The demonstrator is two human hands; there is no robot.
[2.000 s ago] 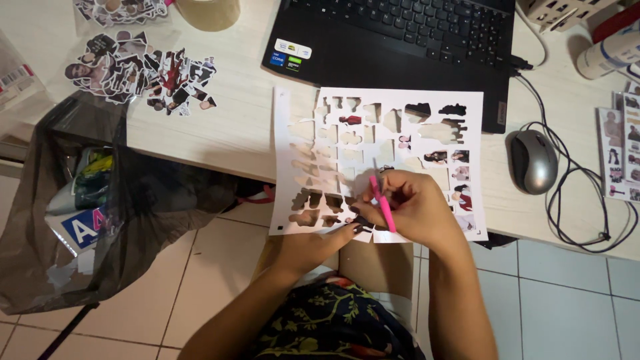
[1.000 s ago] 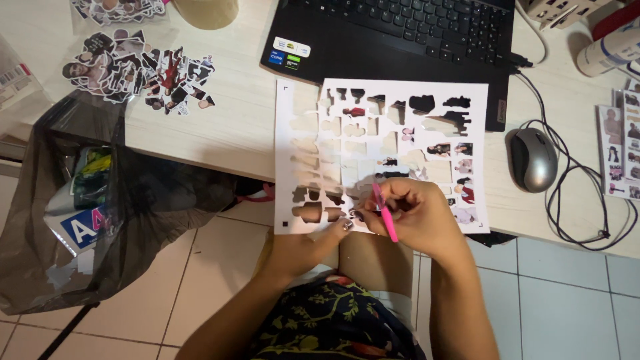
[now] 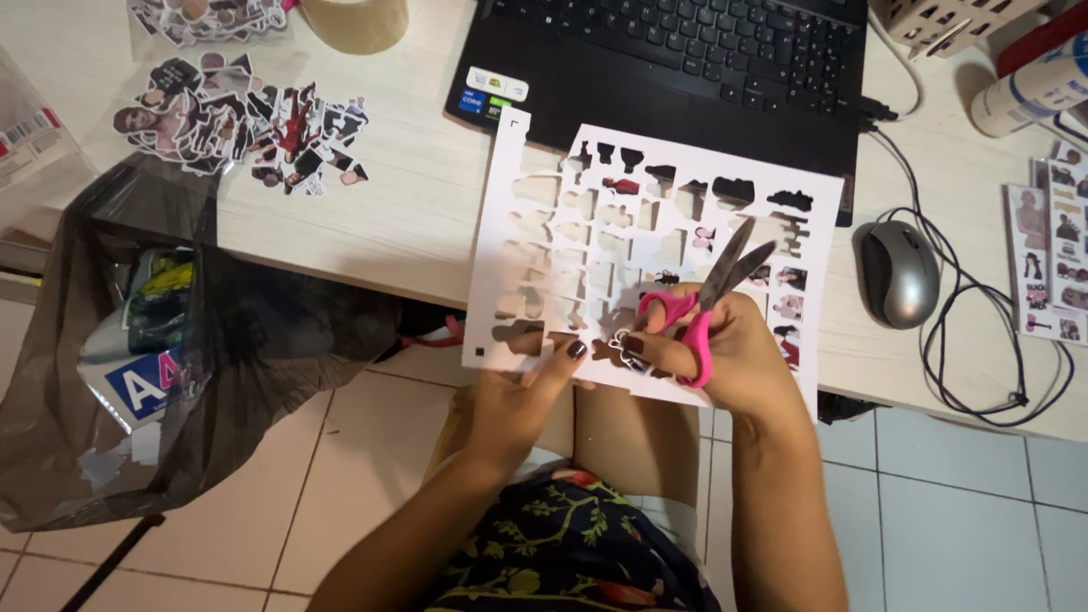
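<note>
A white sticker sheet (image 3: 493,255) with many cut-out gaps lies partly over the laptop's front edge and overhangs the table. My left hand (image 3: 527,399) grips its lower edge, thumb on top. In my right hand (image 3: 722,348) is a pair of pink-handled scissors (image 3: 699,319), the blades apart and pointing up and right above the sheet. The thumb and a finger of that hand also pinch a small cut-out sticker (image 3: 627,350) over the sheet's lower part. Some printed figures remain on the sheet's right side. Cut stickers (image 3: 195,119) lie in a pile at the upper left.
A black laptop (image 3: 578,76) stands behind the sheet. A mouse (image 3: 899,274), looped cable (image 3: 943,340) and more sticker sheets (image 3: 1027,246) lie at right. A tape roll (image 3: 357,21) is at the top. A dark plastic bag (image 3: 272,314) hangs at the table's left edge.
The scissors have swung from pointing toward my body to pointing away, with the blades now apart. A small cut-out now shows between my right fingers. The sheet has tilted clockwise.
</note>
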